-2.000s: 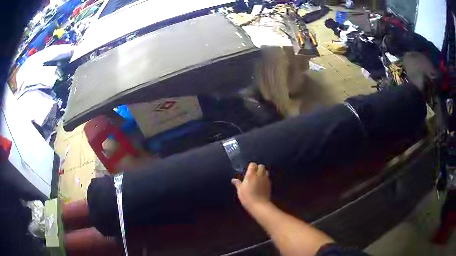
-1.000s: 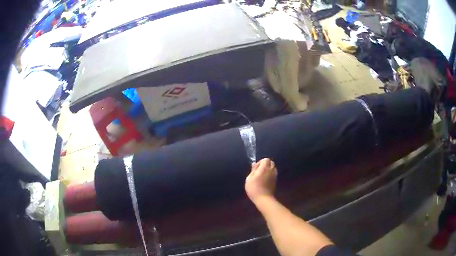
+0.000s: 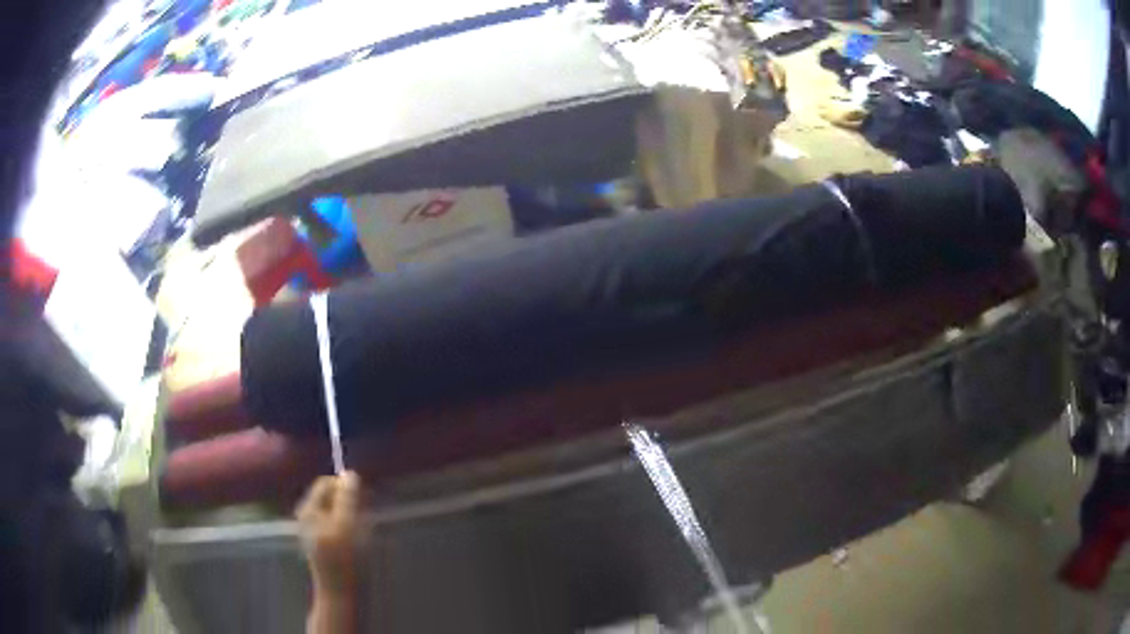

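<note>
The dark fabric roll [image 3: 545,291] lies on the dark-red rollers [image 3: 236,461]. A shiny clear binding tape [image 3: 327,372] crosses its left end. My left hand [image 3: 332,514], slightly blurred, is closed on this tape's lower end below the roll. Another tape [image 3: 851,217] crosses the roll toward its right end. A loose shiny strip [image 3: 675,508] hangs across the front of the feeder frame [image 3: 843,452] and runs out at the bottom edge. My right hand is out of the picture.
Behind the roll are a red plastic item [image 3: 275,258], a white box with a red mark [image 3: 434,225] and a grey-topped table [image 3: 421,118]. Scraps and dark cloth [image 3: 911,118] lie on the floor at the back right.
The middle tape is off the roll's top; a loose strip now hangs in front. The right hand has left the picture. The left hand has appeared, closed on the left tape. The view has shifted.
</note>
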